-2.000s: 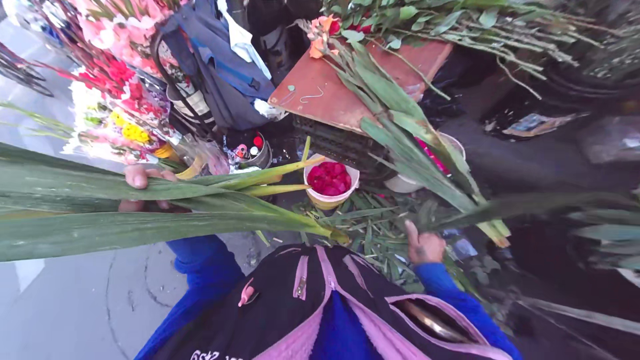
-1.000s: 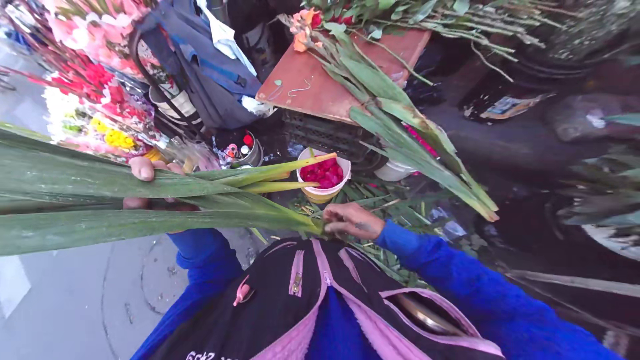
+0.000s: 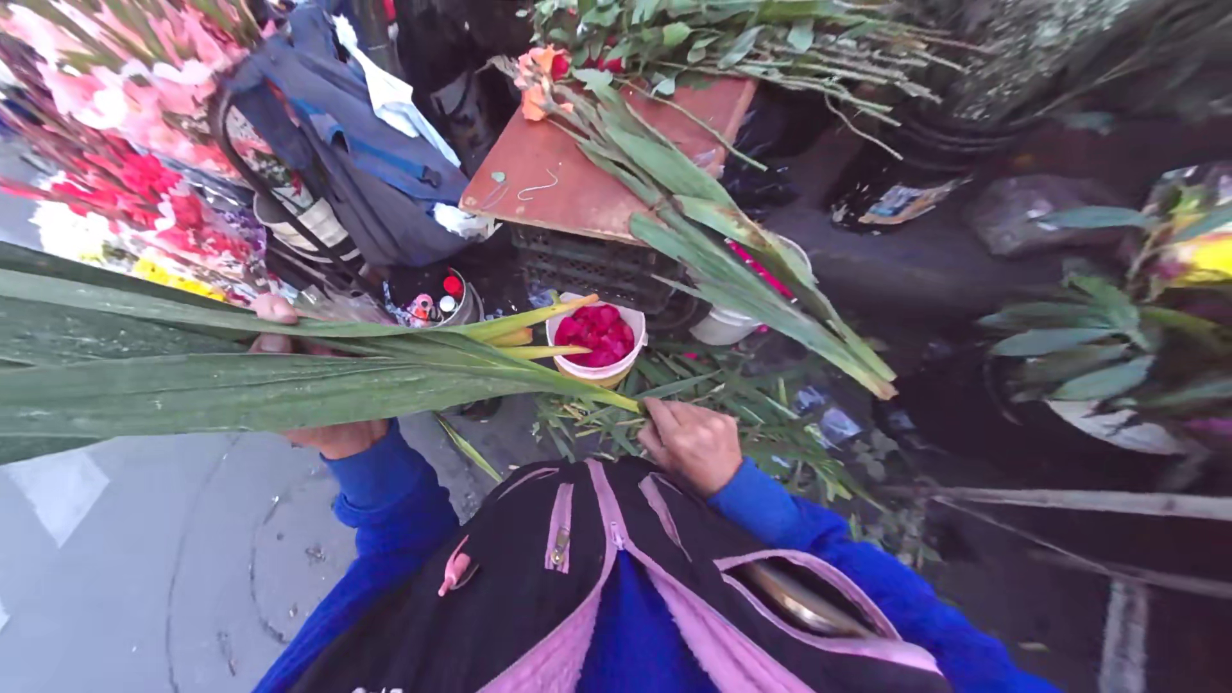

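My left hand [image 3: 279, 322] is wrapped around a bundle of long green leafy stalks [image 3: 221, 390], which hides most of its fingers and palm. The stalks' yellowish cut ends point right. At the lower end of the bundle, my right hand [image 3: 695, 443] pinches the tip of one stalk or leaf. Just above that hand stands a white bucket [image 3: 640, 358] of magenta petals or blooms [image 3: 597, 335]. Beyond it, more long-leaved stems with orange flowers [image 3: 542, 82] lie across a reddish-brown board [image 3: 568, 188].
Cut leaves [image 3: 760, 419] litter the ground below the bucket. A dark crate [image 3: 587, 265] supports the board, with leafy stems [image 3: 770, 38] across its far edge. At left are a blue-grey bag [image 3: 385, 183] and pink gladioli [image 3: 135, 96]. A black bucket [image 3: 885, 192] stands at upper right.
My right hand has come in from the right to the stalks' lower end and now pinches one there. My left hand has kept its hold on the bundle.
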